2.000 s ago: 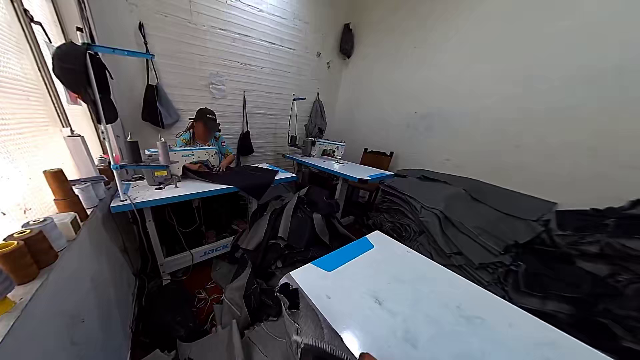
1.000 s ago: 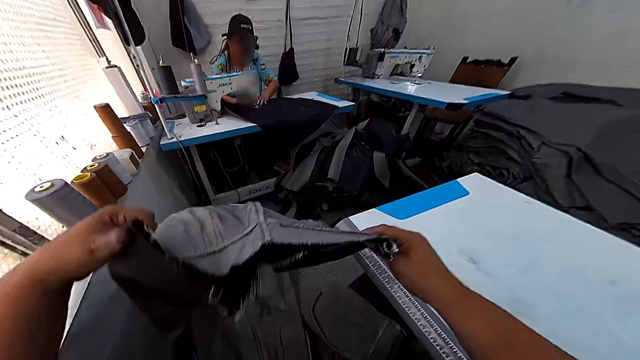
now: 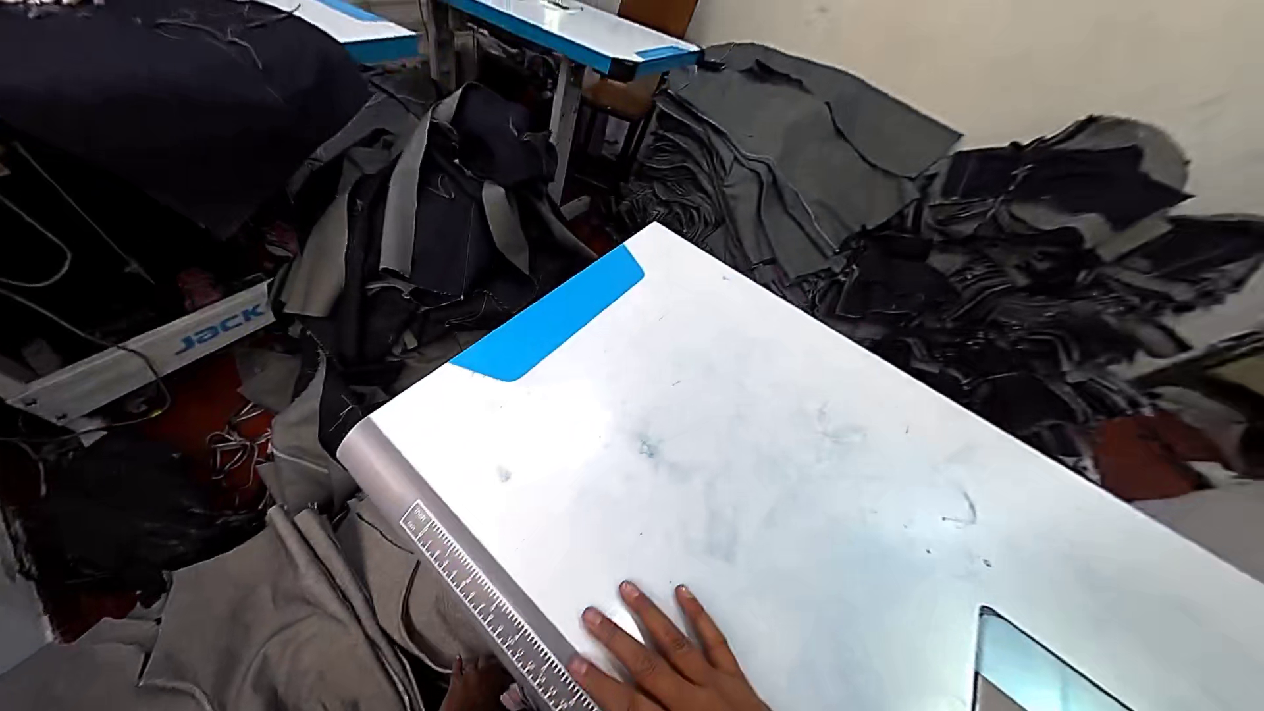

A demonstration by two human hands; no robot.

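My right hand (image 3: 671,657) lies palm down on the white sewing table top (image 3: 790,464), fingers spread, close to the edge that bears a printed ruler (image 3: 494,612). Below that edge, at the bottom of the view, only a small part of my left hand (image 3: 477,683) shows, beside grey-brown fabric pieces (image 3: 267,622); whether it grips any of them cannot be told. A blue panel (image 3: 553,316) marks the far corner of the table top.
Dark and grey fabric pieces (image 3: 425,217) are heaped beyond the table. Stacked grey cloth (image 3: 790,148) and dark cut pieces (image 3: 1017,296) lie along the wall. Another sewing table (image 3: 592,35) stands behind. A metal crossbar (image 3: 148,346) and loose threads are at left.
The dark grey fabric piece held up between both hands one second ago is no longer raised. My right hand now rests on the table top; my left hand is low, mostly hidden. The view has tilted down.
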